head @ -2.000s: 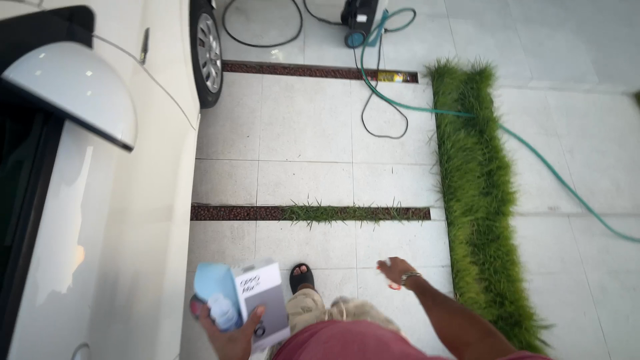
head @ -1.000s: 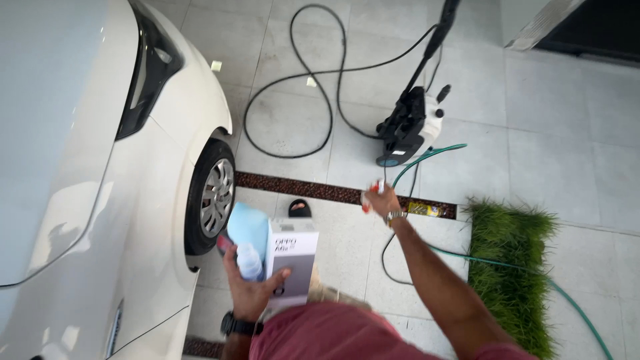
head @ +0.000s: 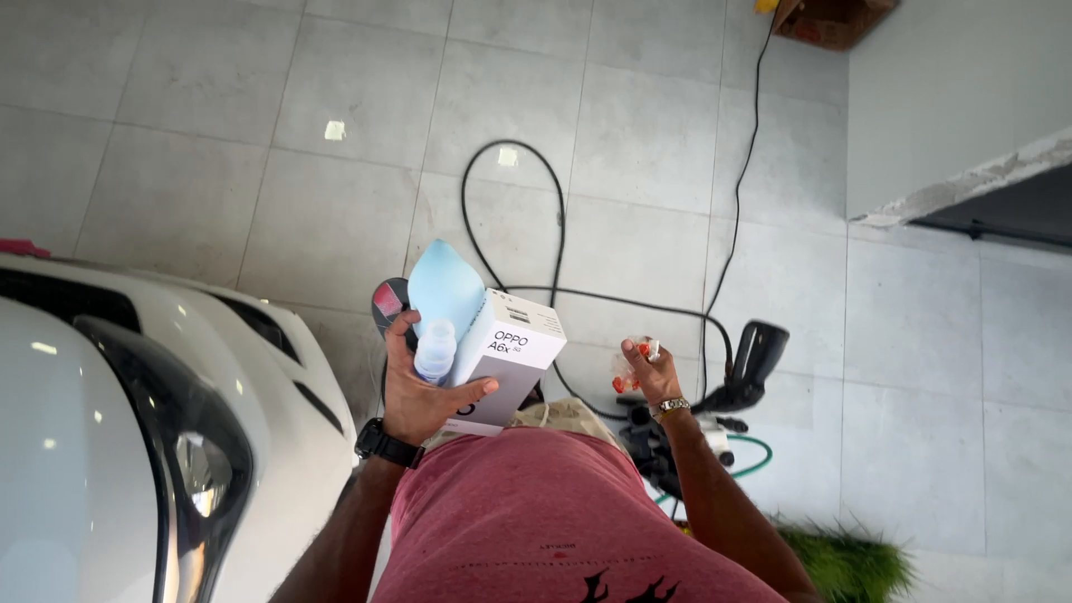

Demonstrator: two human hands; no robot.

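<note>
My left hand [head: 423, 398] clasps several things together at my waist: a white and grey OPPO phone box [head: 509, 360], a light blue pointed item [head: 444, 280], a small translucent plastic bottle [head: 436, 347] and a dark round item with a pink patch [head: 390, 301]. The thumb lies across the box front. A black watch is on that wrist. Off to the right, my right hand [head: 653, 368] is closed around a crumpled clear wrapper with red and white parts [head: 624, 374]; what it contains cannot be told. A metal bracelet circles this wrist.
A white car [head: 276, 502] stands at the left. A black hose [head: 559, 218] loops over the floor tiles ahead, by a pressure washer [head: 653, 456] partly behind my right arm. Artificial-looking grass [head: 846, 561] lies lower right. A cardboard box [head: 829, 21] sits by the wall [head: 955, 100].
The view has moved forward past the car's front wheel toward its front end. My right hand, lower and nearer the grass two seconds ago, is now beside the pressure washer. My left hand keeps its load.
</note>
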